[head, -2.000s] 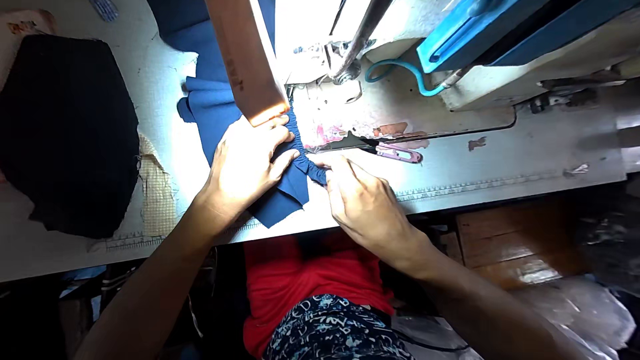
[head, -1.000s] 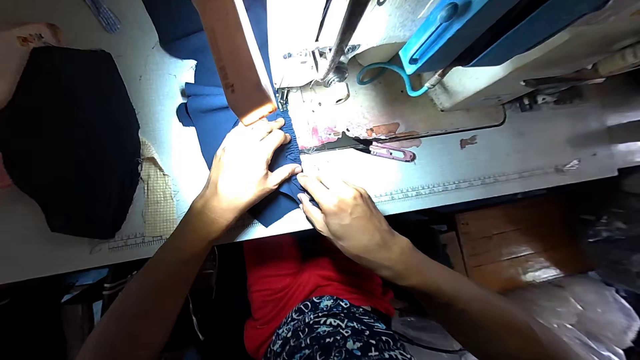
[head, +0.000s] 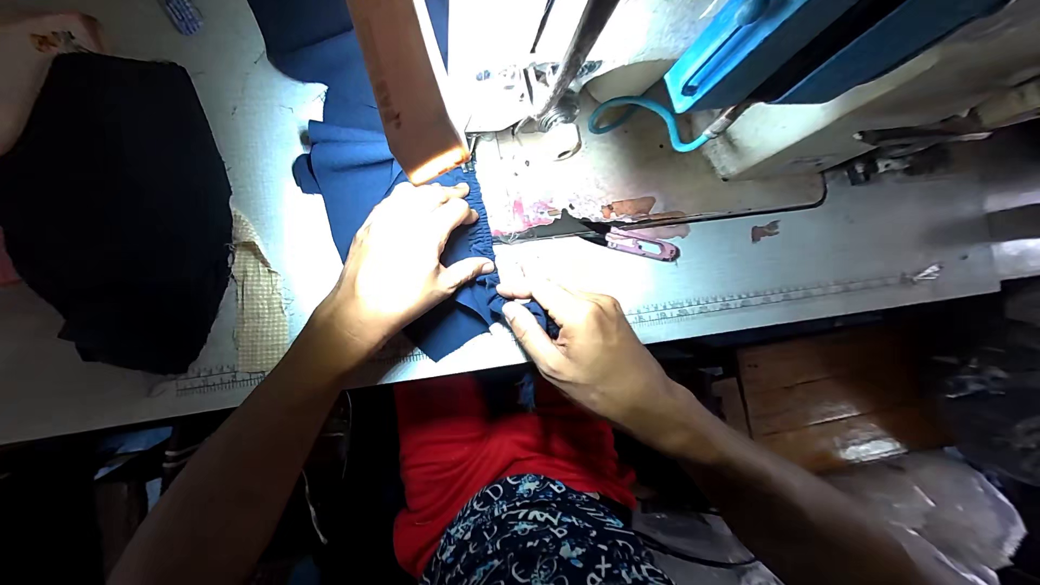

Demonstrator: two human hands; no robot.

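Navy blue fabric [head: 349, 154] with a gathered strip along its right edge lies on the sewing machine table, its upper part passing behind the machine's salmon-coloured head cover. My left hand [head: 406, 252] rests palm down on the fabric beside the gathers, just below the presser foot [head: 470, 154]. At the lower end of the gathered strip, my right hand [head: 577, 341] pinches the bunched edge between thumb and fingers, near the table's front edge. Pink-handled thread snips [head: 642, 244] lie right of the strip, above my right hand. The needle tip cannot be made out.
Black fabric pieces [head: 114, 211] and a yellow checked scrap [head: 258, 305] lie on the left. A measuring tape [head: 772, 294] runs along the table's front edge. The blue machine part [head: 731, 49] and a teal tube [head: 650, 101] stand at upper right. A wooden surface [head: 829, 398] shows below right.
My right hand has shifted down along the gathered strip since one second ago, still holding its edge. The left hand stays on the fabric.
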